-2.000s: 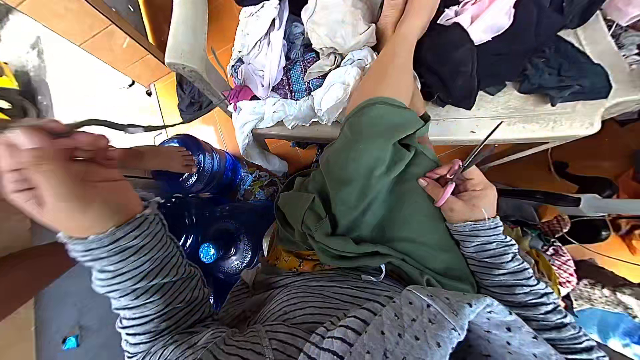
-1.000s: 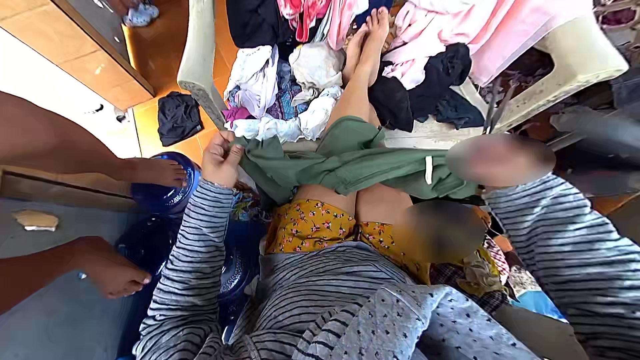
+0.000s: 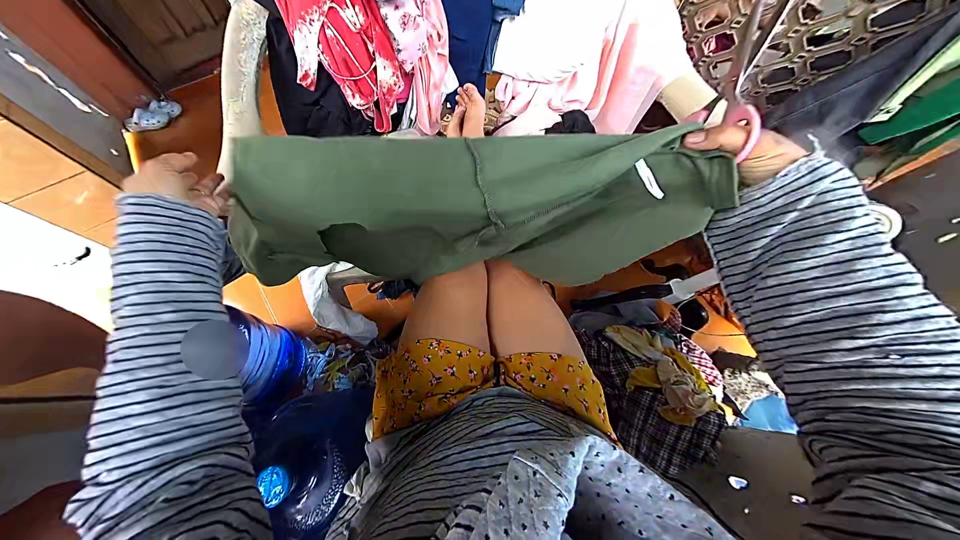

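Note:
A dark green cloth garment (image 3: 420, 195) with a seam and a small white label is stretched level above my thighs. At its left end is my left hand (image 3: 180, 180), its fingertips at the edge of the cloth. My right hand (image 3: 750, 150) grips the other end and also has pink-handled scissors (image 3: 742, 124) in it, their blades pointing up and away from the cloth. A darker patch, perhaps a hole or shadow, shows near the garment's lower left edge.
Clothes lie beyond the garment: a red and white piece (image 3: 352, 60) and pink cloth (image 3: 615, 67). Large blue water bottles (image 3: 300, 450) stand at lower left, near another person's bare limb. Piled fabrics (image 3: 660, 390) and a patterned openwork panel (image 3: 840, 45) are at right.
Both hands have risen, and the green garment, lying over my legs before, is now held up and spread wide. The view has shifted.

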